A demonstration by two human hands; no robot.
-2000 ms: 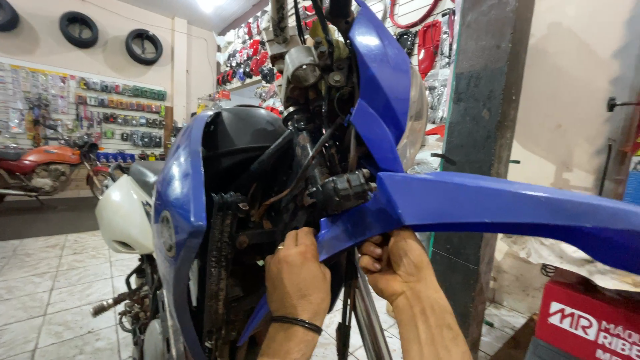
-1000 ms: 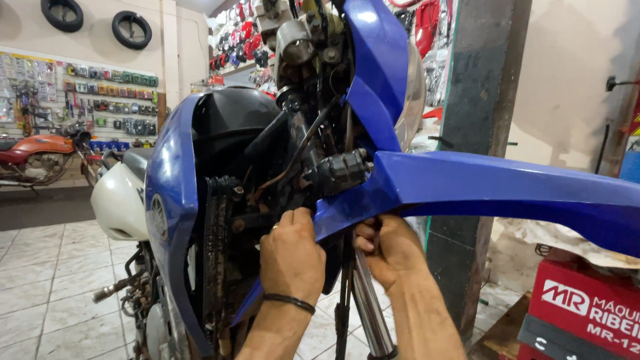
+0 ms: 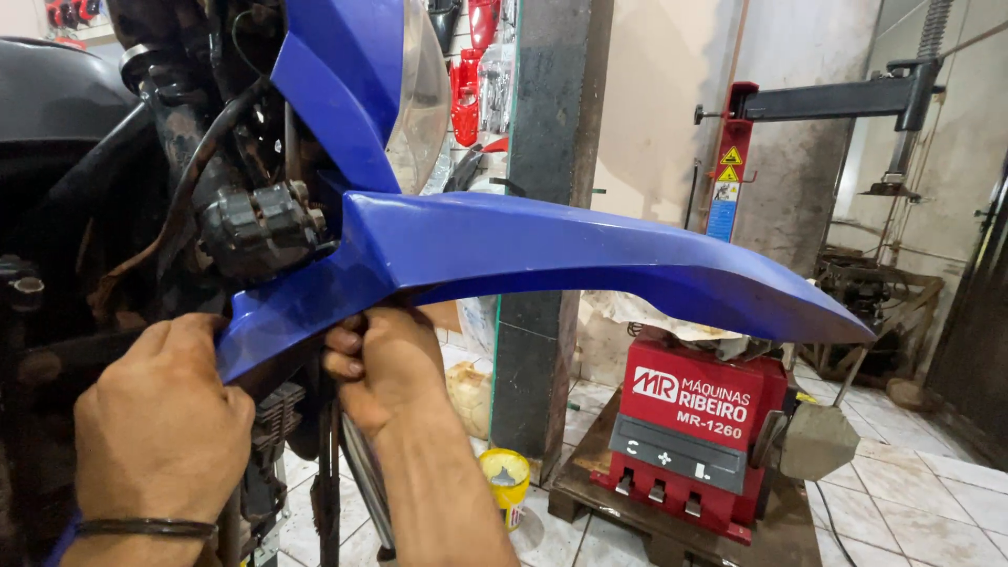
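Observation:
A blue plastic front fender (image 3: 551, 244) juts out to the right from under the motorcycle's lower fork clamp (image 3: 256, 228). My left hand (image 3: 165, 409), with a dark band at the wrist, has its fingertips at the fender's rear lower edge; whether they grip it is hard to tell. Curled up beneath the fender's middle is my right hand (image 3: 390, 362), its fingertips partly hidden by the fender and its hold unclear. Above the fender sits a blue headlight fairing (image 3: 346, 79) with a clear lens (image 3: 421, 102). A fork tube (image 3: 366, 472) runs down beside my right wrist.
A red tire-changing machine (image 3: 693, 417) stands on a wooden pallet (image 3: 606, 512) at the right, under the fender's tip. A yellow bucket (image 3: 504, 480) is on the tiled floor by a dark pillar (image 3: 543, 236). Red plastic parts (image 3: 466, 94) hang behind.
The view has swung right and closer, bringing more of the tire machine into sight. Both hands remain near the same parts of the fender.

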